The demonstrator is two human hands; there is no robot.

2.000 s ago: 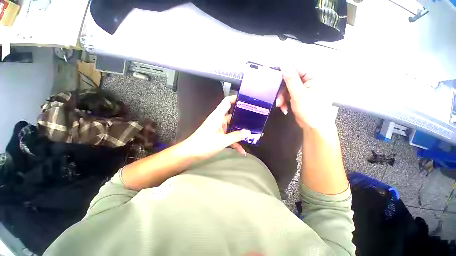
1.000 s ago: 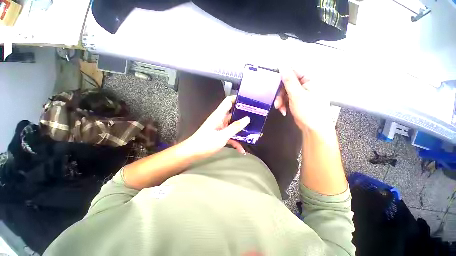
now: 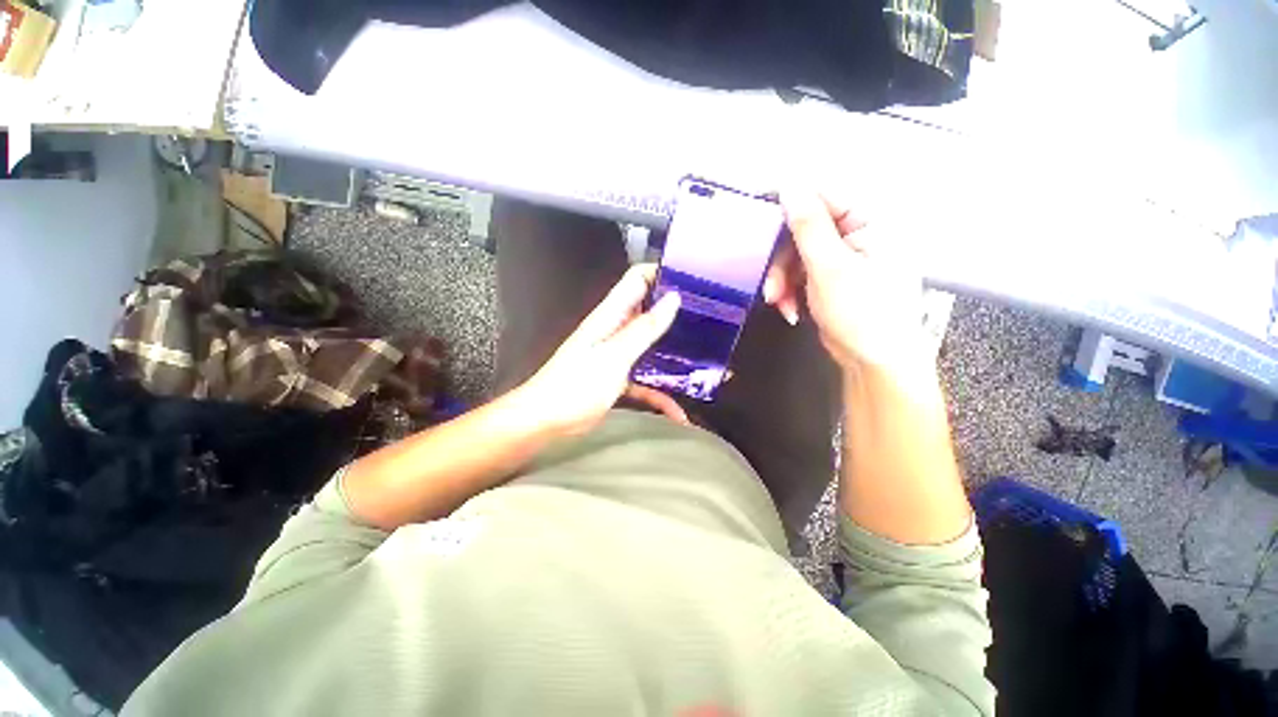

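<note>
A smartphone with a lit purple screen is held over the lap, close to the front edge of the table. My left hand holds it from the lower left, with the thumb on the screen and the fingers partly hidden behind it. My right hand is at the phone's upper right, its fingertips at the side edge. A black garment lies on the table beyond the phone, with a plaid piece at its right end.
The white table has a measuring scale along its front edge. Brown checked fabric and black cloth are heaped at the left. A blue crate with black cloth stands on the speckled floor at the right.
My left thumb has moved up the screen from near its lower end. The picture on the screen has shifted. My right hand has stayed at the phone's edge.
</note>
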